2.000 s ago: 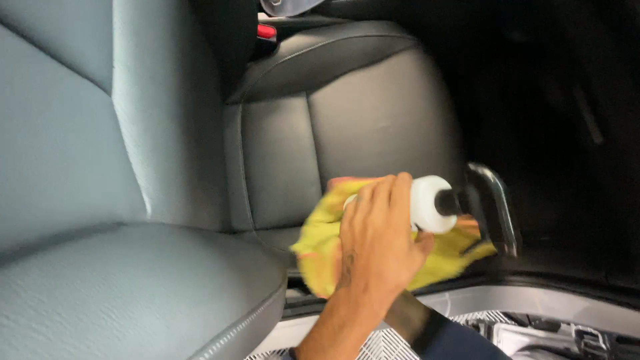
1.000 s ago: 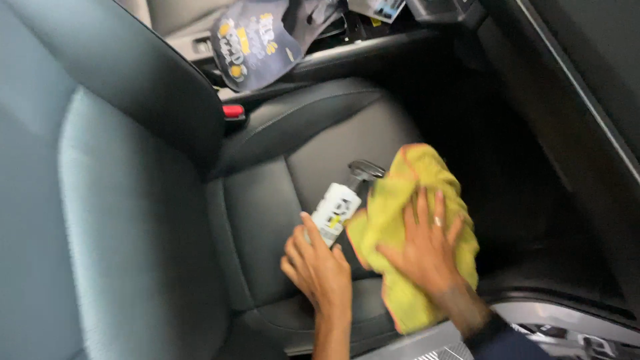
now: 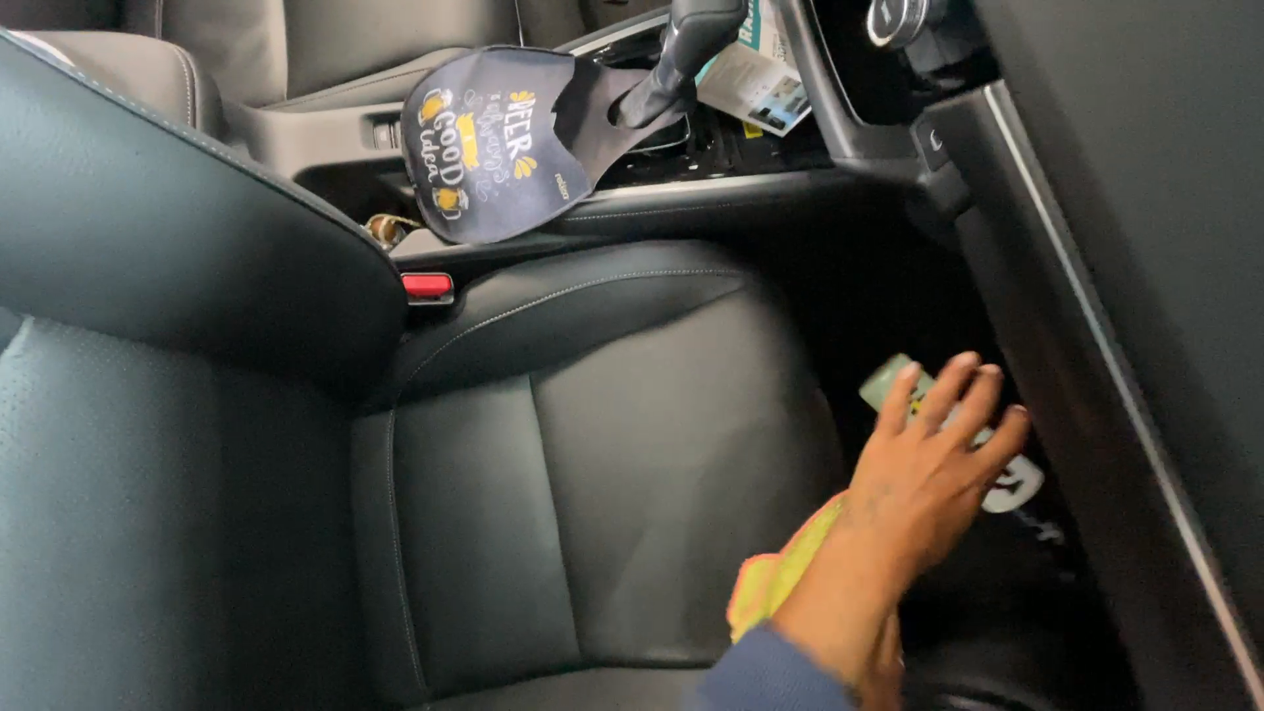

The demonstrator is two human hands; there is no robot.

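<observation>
My left hand (image 3: 938,454) reaches over the dark footwell, its fingers spread across a white bottle (image 3: 1015,484). The bottle lies at a slant, its base near a fingertip and its other end toward the lower right; whether the hand grips it cannot be told. A yellow cloth with an orange edge (image 3: 780,583) shows beside my left forearm, at the front edge of the black leather seat (image 3: 681,474). Part of a second forearm shows beneath the left one. My right hand is hidden, so its hold on the cloth cannot be seen.
A red seat-belt buckle (image 3: 428,287) stands beside the seat. Beyond it, the centre console bears a printed dark bag (image 3: 494,143) around the gear lever (image 3: 691,49), plus a leaflet (image 3: 755,89). The seat backrest (image 3: 178,474) fills the left, the door-side dark panel (image 3: 1116,326) the right.
My left hand and the bottle have moved from over the seat to the footwell. My right hand, spread on the cloth a second ago, is now hidden. The view has shifted, showing more console.
</observation>
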